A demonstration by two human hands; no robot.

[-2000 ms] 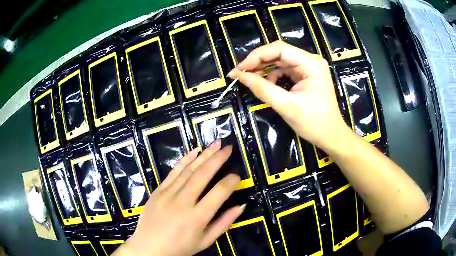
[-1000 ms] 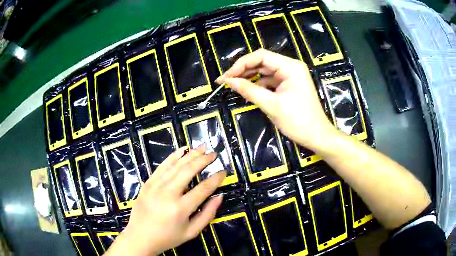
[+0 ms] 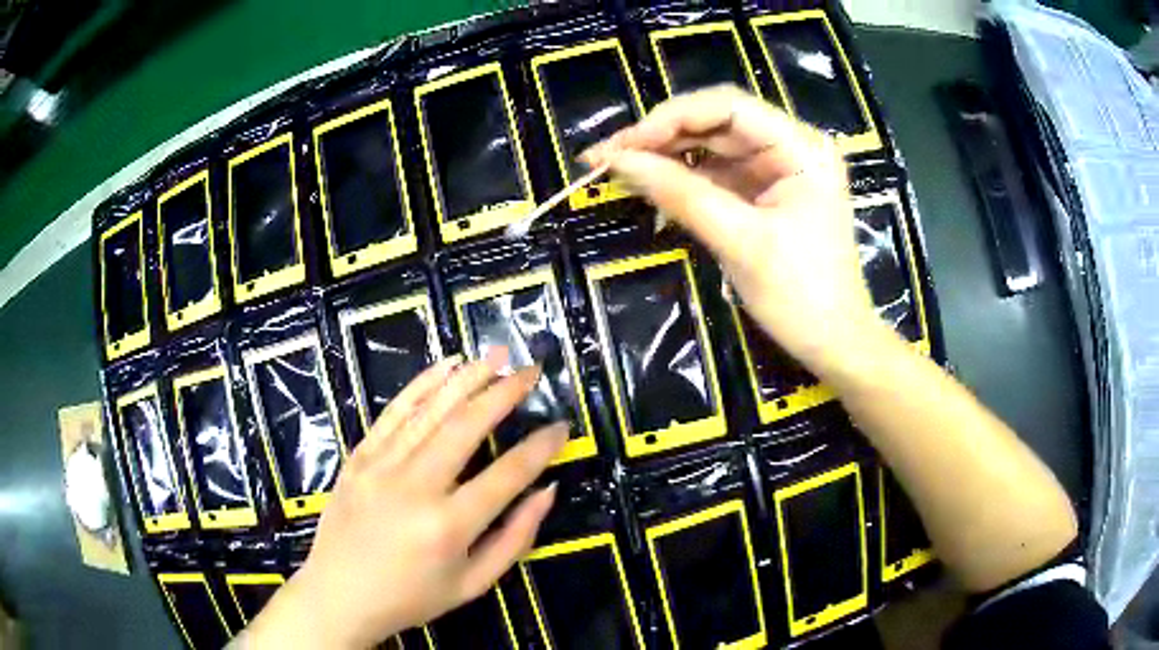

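Note:
My right hand (image 3: 750, 216) pinches a thin cotton swab (image 3: 557, 201) between thumb and fingertips. Its white tip is at the lower yellow edge of a glossy black phone screen panel (image 3: 473, 152) in the top row; whether it touches is unclear. My left hand (image 3: 426, 495) has its fingers apart, over a middle-row panel (image 3: 515, 318), and appears to hold nothing. The fingers hide part of that panel and its neighbour. The panels sit in rows in a shiny black blister tray (image 3: 426, 274).
A tan cardboard pad (image 3: 104, 549) with a white wad (image 3: 87, 489) lies left of the tray. A loose dark slab (image 3: 998, 203) lies at the right, beside a stack with a translucent whitish cover (image 3: 1093, 140). A green surface (image 3: 254, 64) lies beyond a pale edge strip.
The right hand first moved left with the swab, then slightly up and right. The left hand has moved a little left. The tray's position in view has shifted slightly.

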